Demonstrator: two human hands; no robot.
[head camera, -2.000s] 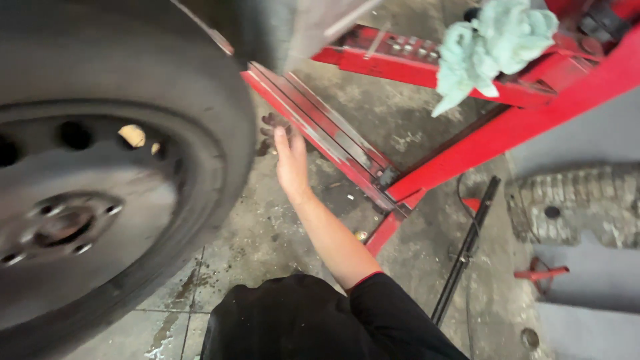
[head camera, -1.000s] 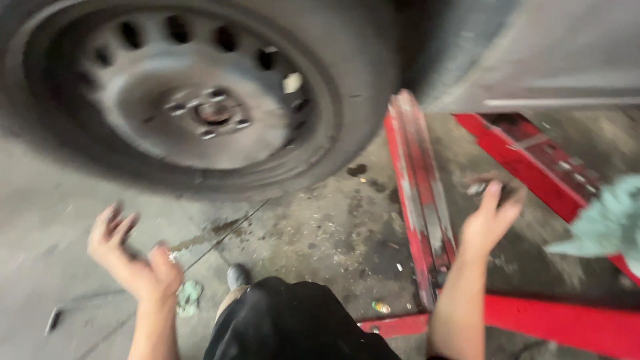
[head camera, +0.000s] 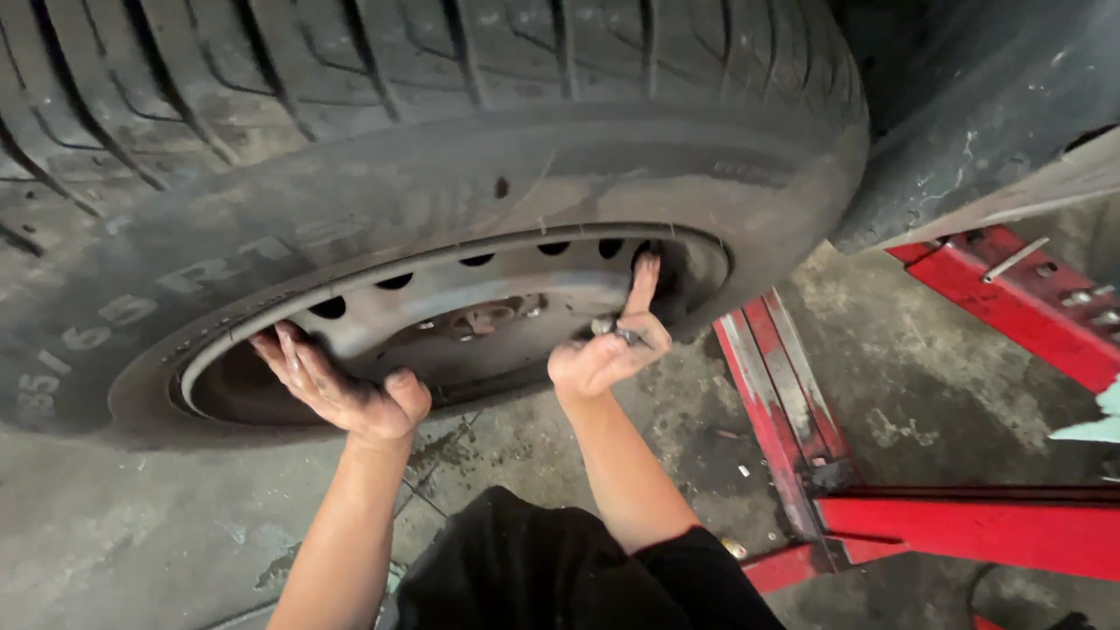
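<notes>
A car wheel fills the upper view, its black rubber tire (head camera: 560, 166) around a steel rim (head camera: 490, 289) with round holes and a central hub area (head camera: 486, 319). At the rim's left inner edge, my left hand (head camera: 346, 385) lies with its fingers apart and their tips against the metal; it grips nothing. My right hand (head camera: 612, 341) reaches into the rim's right side, one finger stretched up to a hole. Small metal pieces, which look like wheel bolts (head camera: 612, 328), are held in the curled fingers of that hand.
Red lift arms (head camera: 962, 525) run low at the right, one angled (head camera: 783, 394) up toward the tire. Another red arm (head camera: 1015, 297) with metal pins lies under the car's sill (head camera: 997, 188). Part of a pale green cloth (head camera: 1094, 424) shows at the right edge. Below is the stained concrete floor (head camera: 157, 516).
Both hands, apart in the air a second ago, have come to the wheel's rim. The left hand was out of view two seconds ago. The view has moved closer to the tire.
</notes>
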